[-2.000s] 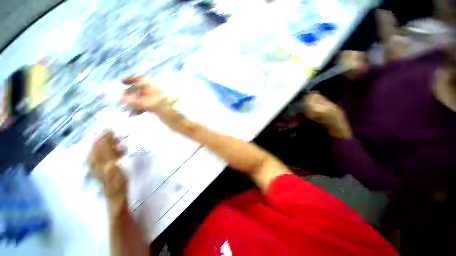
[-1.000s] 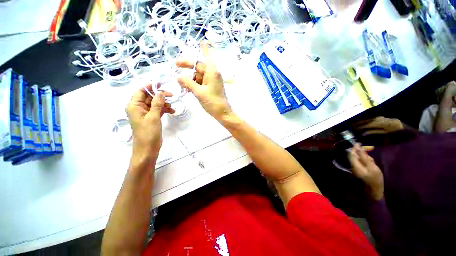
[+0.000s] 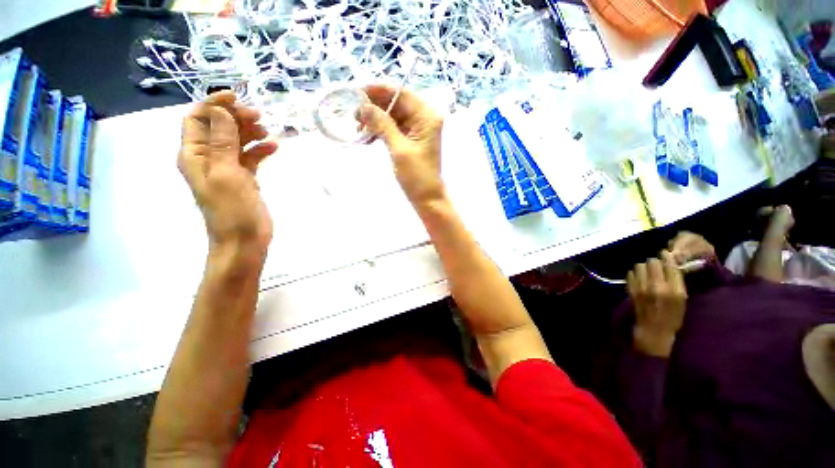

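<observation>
A white coiled cable [image 3: 339, 116] is held up by my right hand [image 3: 403, 132], pinched at the coil's right side between thumb and fingers. A short bit of cord sticks up by the fingertips. My left hand [image 3: 222, 155] is to the left of the coil, blurred, with fingers apart and nothing seen in it. The heap of white cable coils [image 3: 394, 46] lies just beyond both hands. The coil hangs in front of the heap's near edge, above the white bench [image 3: 302, 210].
Blue and white boxes [image 3: 46, 151] stand at the left. Fanned boxes [image 3: 526, 169] lie right of my right hand, with clear plastic [image 3: 613, 128] and a yellow strip [image 3: 643, 196] beyond. An orange basket [image 3: 641, 16] is far right. A neighbour in purple [image 3: 732, 366] holds a white cable.
My left hand has let go of the coil and moved left and away. My right hand now holds the coil alone, farther forward. The neighbour's two hands have come together on a cable.
</observation>
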